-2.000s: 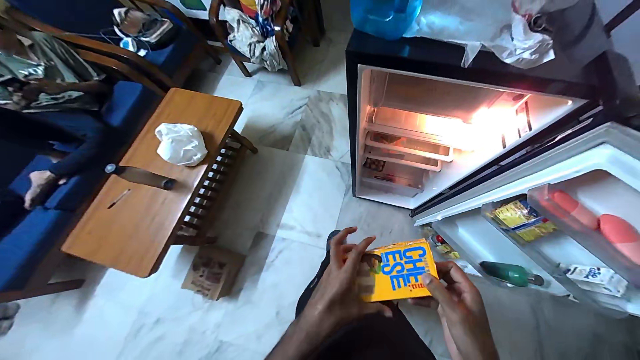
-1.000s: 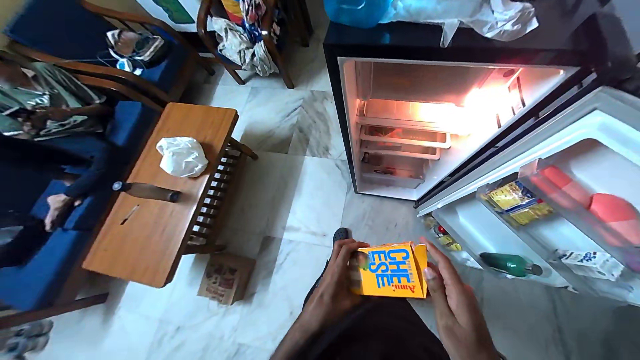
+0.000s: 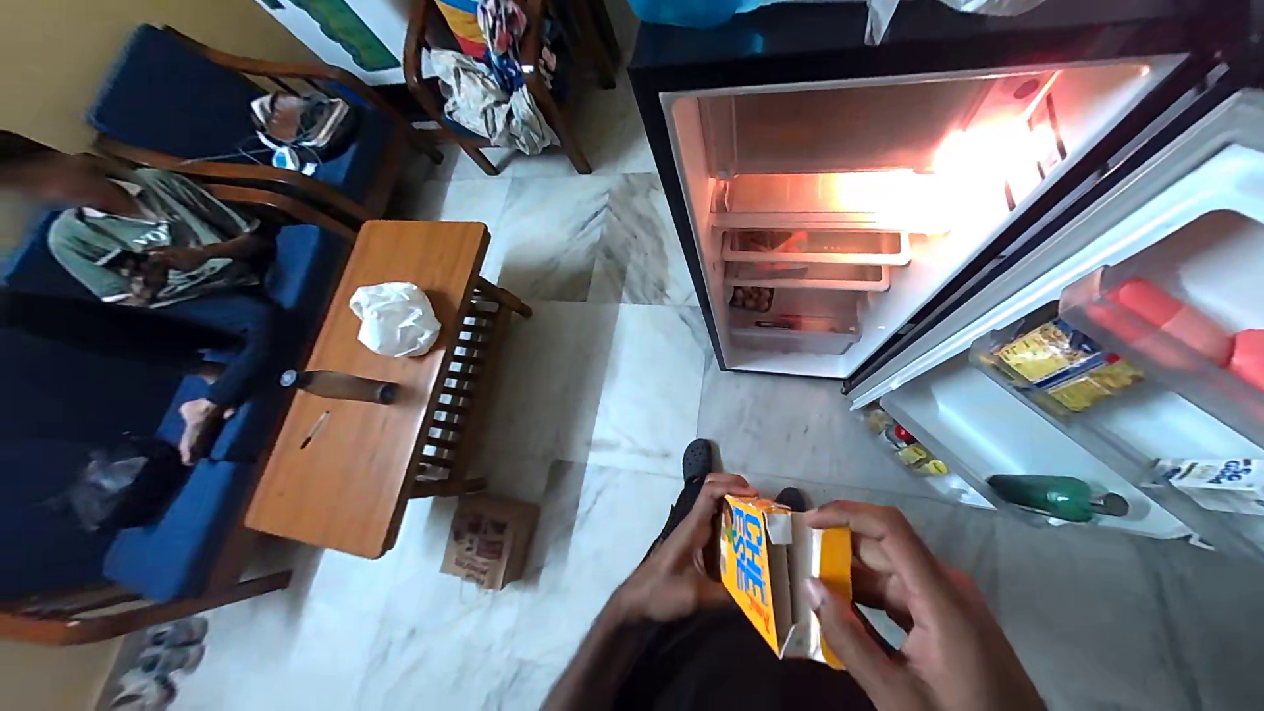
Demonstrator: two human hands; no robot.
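A yellow cardboard cheese box (image 3: 755,568) with blue lettering is between my hands in front of my lap, its flap standing away from the body and its grey inner side showing. My left hand (image 3: 686,563) grips the printed side of the box. My right hand (image 3: 894,592) pinches the yellow flap between thumb and fingers. What the box holds inside cannot be seen.
A lit refrigerator (image 3: 790,336) stands ahead on the right, its door (image 3: 938,395) swung wide with a green bottle (image 3: 1057,497) in it. At left, a wooden table (image 3: 346,484) bears a white plastic bag (image 3: 395,319) and a dark bottle (image 3: 339,386). A person (image 3: 163,237) sits on a blue sofa.
The cheese box was closed on the side facing me and showed its printed face; now it is turned and its flap is pulled open. My right hand has moved onto the flap.
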